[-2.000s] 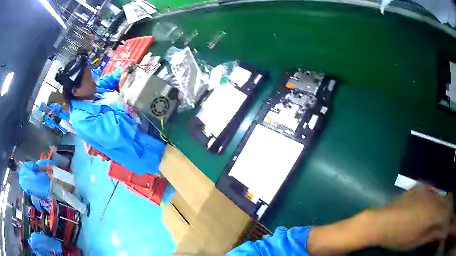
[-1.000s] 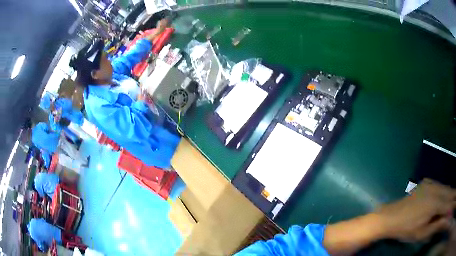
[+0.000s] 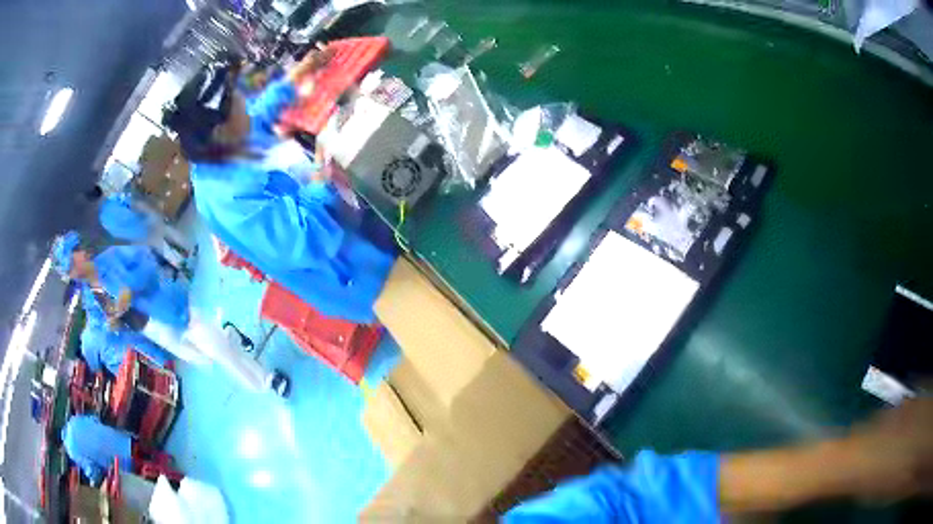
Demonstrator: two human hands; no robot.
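My left hand (image 3: 895, 461) is blurred at the lower right and cut off by the right edge, with the blue sleeve (image 3: 634, 491) behind it. Its fingers and anything in them cannot be made out. My right hand is not in view. A half-assembled tablet unit (image 3: 624, 297) lies on the green bench left of and beyond my forearm, its large white panel towards me and its circuitry at the far end. A second tablet unit (image 3: 542, 194) lies to its left. A black sheet (image 3: 911, 343) with white strips lies above my hand, cut off by the right edge.
Clear plastic bags (image 3: 465, 123) and a grey box with a round fan grille (image 3: 394, 169) lie beyond the units. A red tray (image 3: 343, 77) is at the far end. An open cardboard box (image 3: 471, 399) stands against the bench edge. A person in blue (image 3: 276, 220) works at the left.
The view has shifted, so the units and bags sit farther right in the picture. My left hand has gone farther into the right edge. The other person's arm now reaches to the red tray.
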